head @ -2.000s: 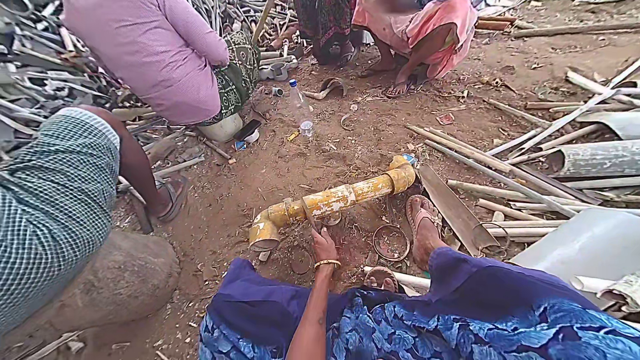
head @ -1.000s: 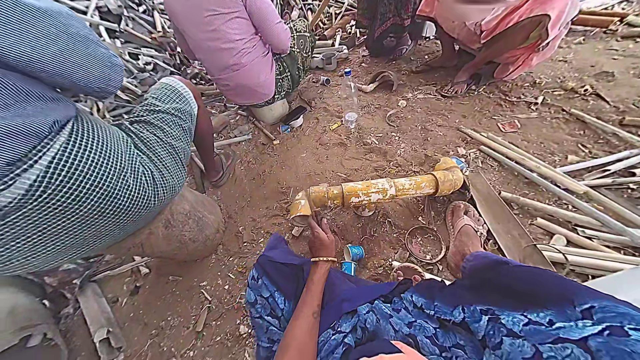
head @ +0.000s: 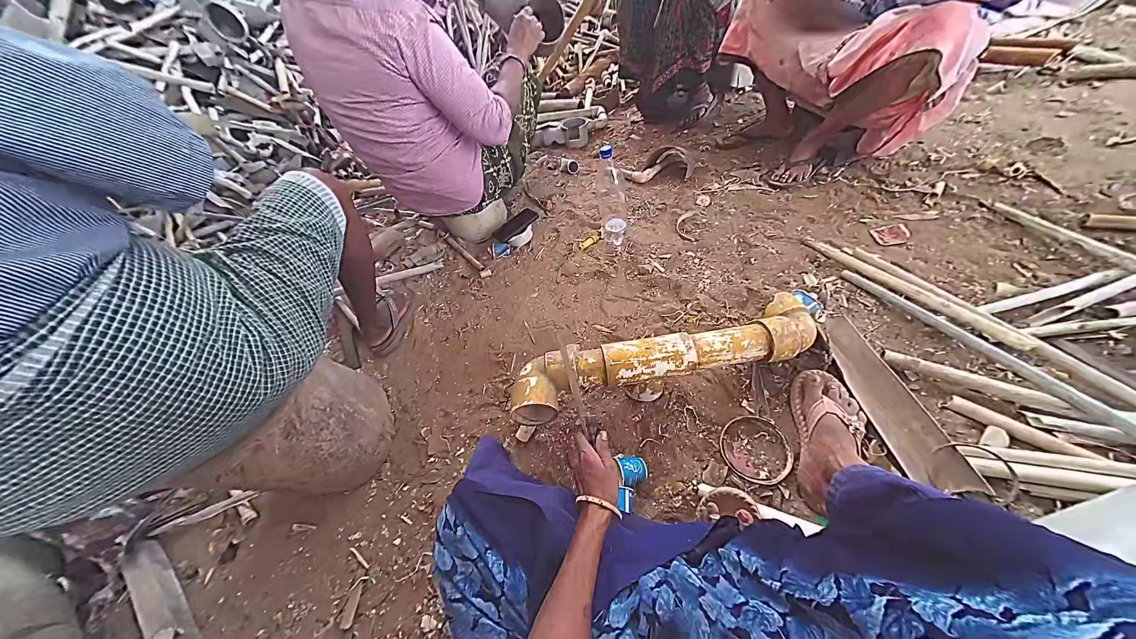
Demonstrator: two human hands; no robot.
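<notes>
My left hand [head: 595, 466], with a bangle at the wrist, is closed around the lower end of a long, thin, blade-like tool [head: 573, 382]. The tool points up and crosses the left part of a worn yellow plastic pipe [head: 652, 358], whose elbow fitting [head: 535, 392] has its mouth toward me. At the pipe's right end, a second elbow [head: 790, 330] has a blue piece in it. Blue pipe fittings [head: 630, 470] lie just right of my hand. A ring [head: 756, 451] rests on the soil near my sandalled foot. My right hand is out of view.
A person in checked cloth [head: 177, 355] sits close on the left, one in a pink shirt [head: 399, 98] farther back. Another person's pink cloth [head: 887, 62] shows at upper right. A plastic bottle [head: 611, 200] stands beyond the pipe. Long pipes [head: 985, 328] lie right, scrap pieces [head: 248, 115] upper left.
The blade-like tool now shows plainly across the yellow pipe. The pink-shirted person's raised hand has come into sight. The view has shifted left since the oldest frame.
</notes>
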